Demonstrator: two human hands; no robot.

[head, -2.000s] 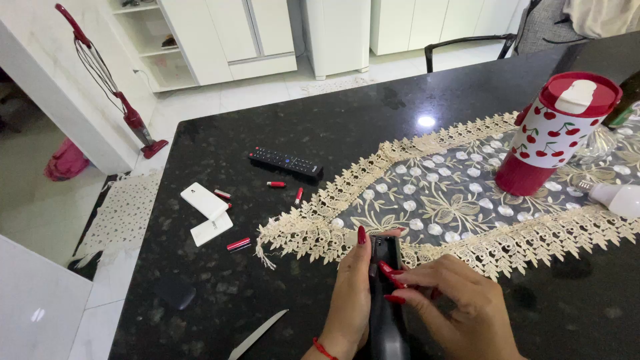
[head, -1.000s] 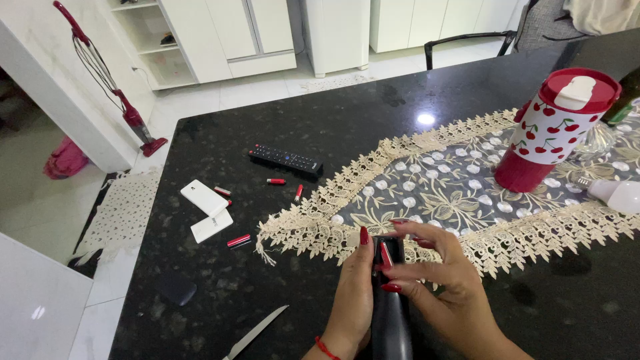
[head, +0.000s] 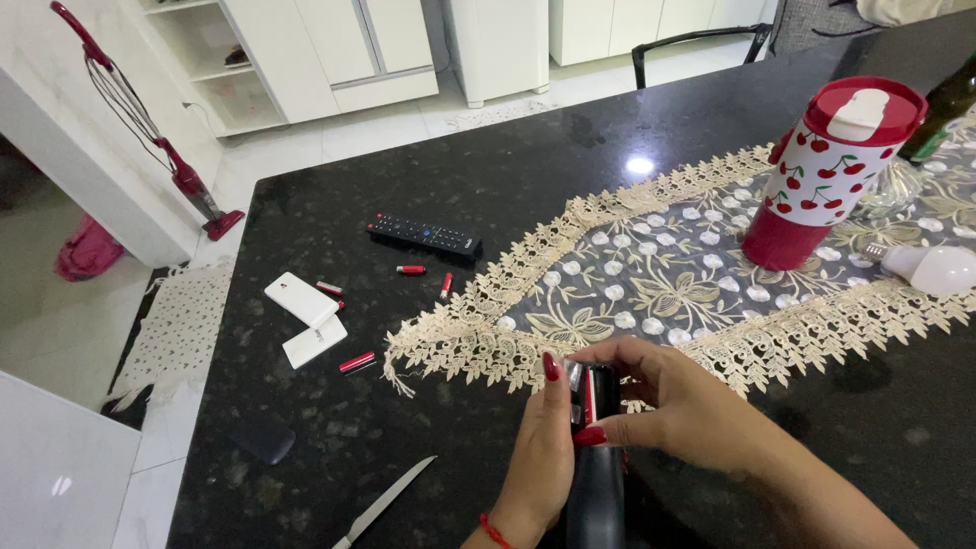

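Observation:
My left hand is wrapped along the left side of a black handheld device, its thumb near the top end. A red and white battery lies lengthwise in the open top part of the device. My right hand is at the device's right side, with its thumb on the lower end of the battery and its fingers around the top. The right fingertips are partly hidden. Left of the hands, a red battery lies on the black stone table. A knife lies near the front edge.
A black remote control, loose batteries, a white remote, a white cover and a dark cover lie at left. A cherry-patterned cup and a light bulb stand or lie on the lace runner.
My right hand has shifted about the device's top end, its fingers now around the far end and thumb lower on the battery. My left hand keeps its hold.

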